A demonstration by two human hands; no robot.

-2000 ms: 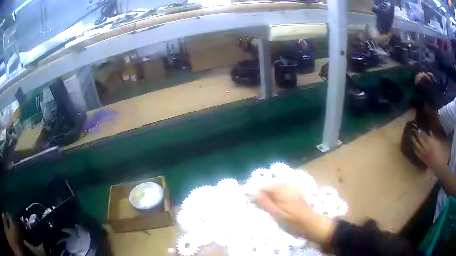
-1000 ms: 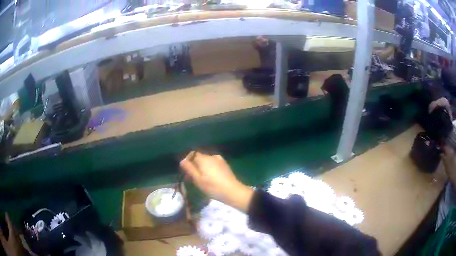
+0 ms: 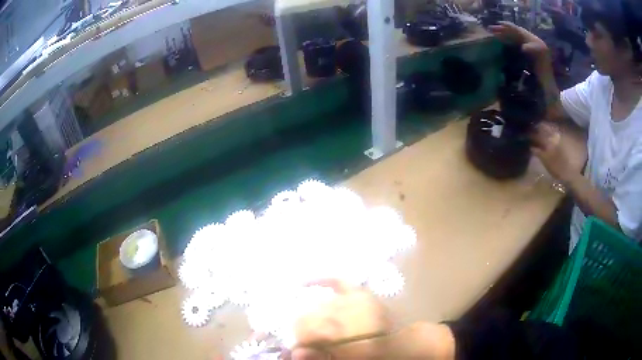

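Note:
My right hand [image 3: 341,318], in a dark sleeve, is at the bottom centre over the front of the white gears [image 3: 296,246]. It holds a thin stick [image 3: 355,338] that points sideways, with its far end hidden. One gear [image 3: 196,310] lies at the pile's left edge, and another is partly cut off below, beside my fingers. Most of the pile glares into one white mass. A small white bowl [image 3: 139,249] with pale yellowish grease stands in an open carton [image 3: 138,285] left of the gears. I cannot make out my left hand.
A black housing with silvery blades [image 3: 65,332] is at the lower left. A green belt [image 3: 211,165] runs behind the tan bench [image 3: 450,232], with a white post [image 3: 382,84]. At right, a person [image 3: 612,133] handles a black unit [image 3: 498,144] near a green crate [image 3: 598,281].
My right hand has moved from above the grease bowl to the front of the gears, still with the stick. The view has swung right, showing more of the person and crate.

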